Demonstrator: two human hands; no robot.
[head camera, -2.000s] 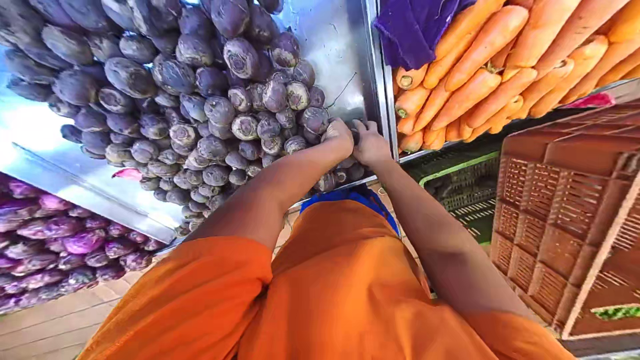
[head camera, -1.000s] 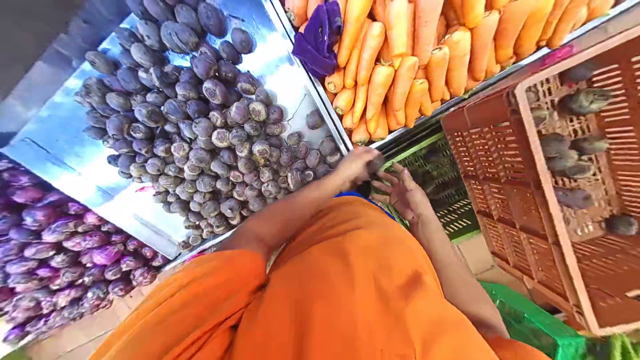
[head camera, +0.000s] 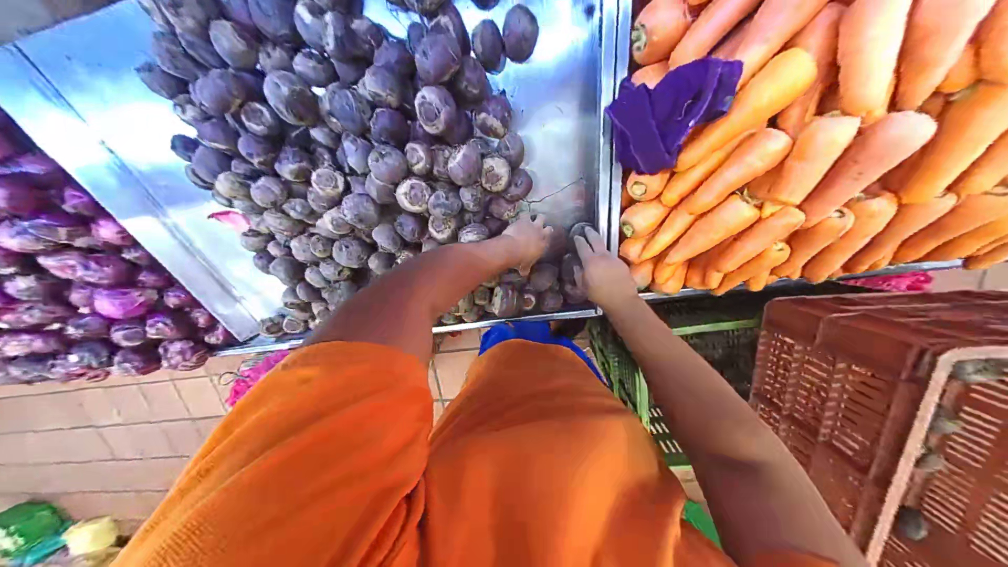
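Dark purple beetroots (head camera: 386, 165) lie heaped on a shiny metal display tray (head camera: 563, 110). Over the heap's lower right part, my left hand (head camera: 529, 239) has its fingers bent down among the beets; whether it grips one cannot be told. My right hand (head camera: 600, 268) is at the tray's right front corner, its fingertips on a dark round beetroot (head camera: 581, 230); its grip is partly hidden. A thin root string lies on the metal just beyond both hands.
Carrots (head camera: 787, 173) are piled right of the metal divider, with a purple cloth (head camera: 669, 114) on them. Red onions (head camera: 87, 276) fill the left side. Brown plastic crates (head camera: 850, 386) holding a few dark items stand lower right, beside a green crate (head camera: 657, 417). My body is against the tray's front edge.
One second ago both hands were in front of the tray's right corner, above the green crate; now they are over the beets inside the tray. The view has shifted.
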